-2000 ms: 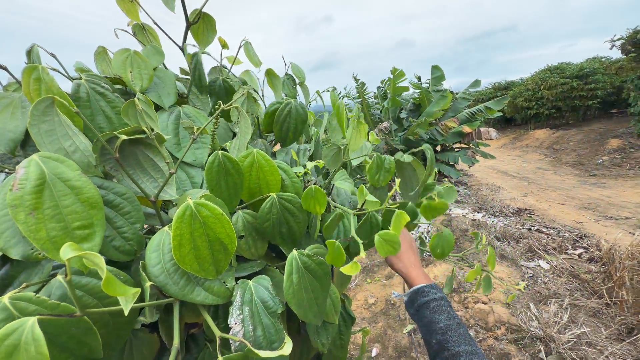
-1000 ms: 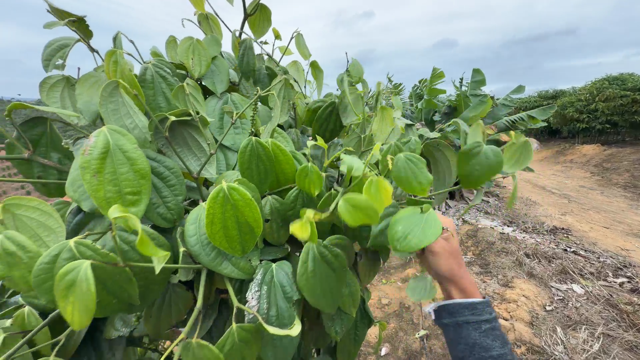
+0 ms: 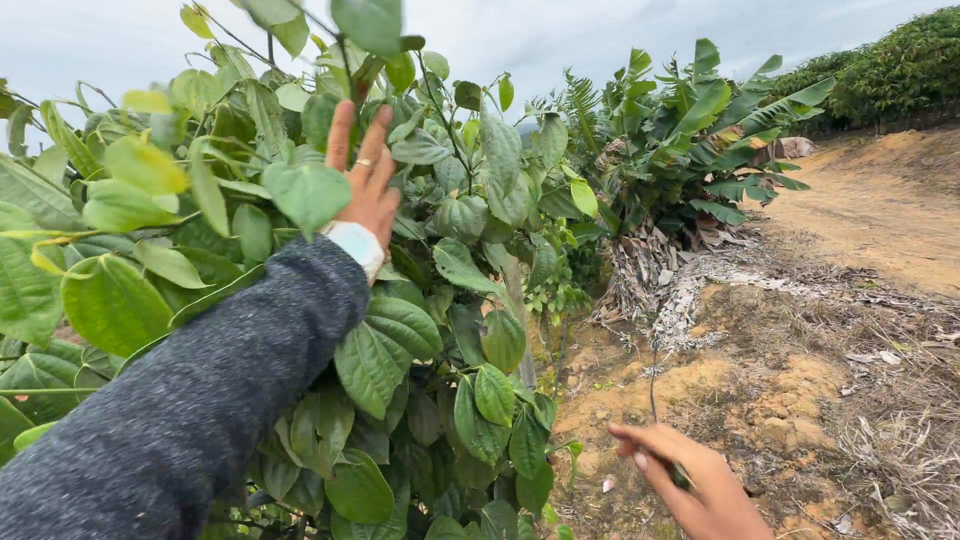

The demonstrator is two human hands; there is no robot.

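A leafy green vine [image 3: 390,345] with broad, heart-shaped leaves fills the left and middle of the head view. My left hand [image 3: 364,176], wearing a ring, reaches into its upper leaves with fingers spread, pressing against the foliage; a leaf partly covers the back of the hand. A pale band shows at that wrist, beside the dark grey sleeve. At the lower right, apart from the leaves, my right hand [image 3: 690,480] has its fingers curled around a small dark object [image 3: 681,476], mostly hidden and not identifiable.
A grey post [image 3: 519,315] stands among the vine's leaves. Behind it grow banana plants [image 3: 694,142] with dry leaves at their base. Dry grass and plant litter [image 3: 900,442] cover ground at the right. A dirt road [image 3: 885,217] runs past trees [image 3: 892,71].
My left arm has come into view, its hand now against the upper foliage. My right hand, earlier at the vine's right-hand leaves, is now lower and away from them.
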